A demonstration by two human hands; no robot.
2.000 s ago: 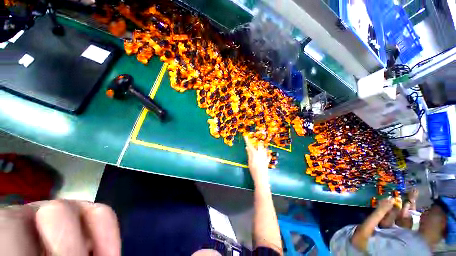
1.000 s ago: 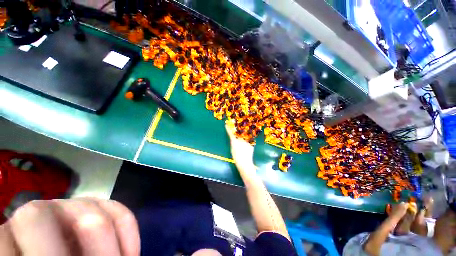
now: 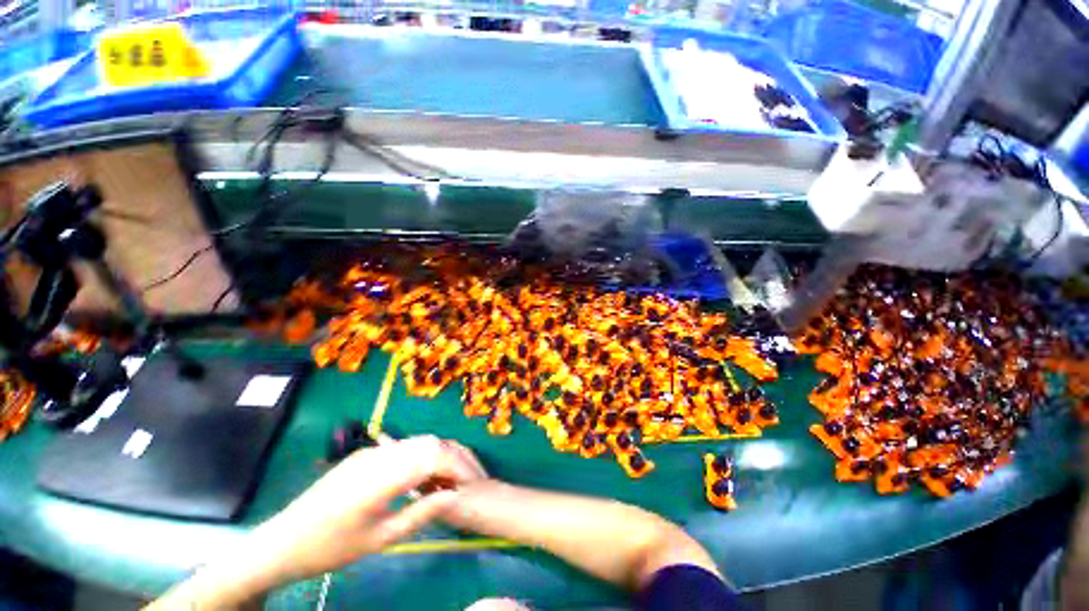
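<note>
The barcode scanner shows only as a dark rounded head (image 3: 349, 439) on the green bench; its handle is hidden by my hands. My left hand (image 3: 370, 489) reaches in from the lower left, fingers over my right hand. My right hand (image 3: 451, 477) comes from the right, overlapped by the left; its fingertips are hidden. Whether either holds anything cannot be seen. Orange-and-black parts (image 3: 573, 370) lie in a wide heap behind and right of my hands. One orange-and-black part (image 3: 719, 480) lies apart in front of the heap.
A flat black laptop-like panel (image 3: 179, 436) with white stickers lies left, a black stand (image 3: 66, 275) behind it. A second orange-and-black heap (image 3: 931, 382) is at right. Yellow tape (image 3: 385, 394) marks the bench. Blue trays (image 3: 257, 72) sit on the shelf behind. Part of a person shows at lower right.
The view has tilted up to the shelf. My right hand has left the heap and moved left; my left hand has come from the lower-left foreground to meet it by the scanner.
</note>
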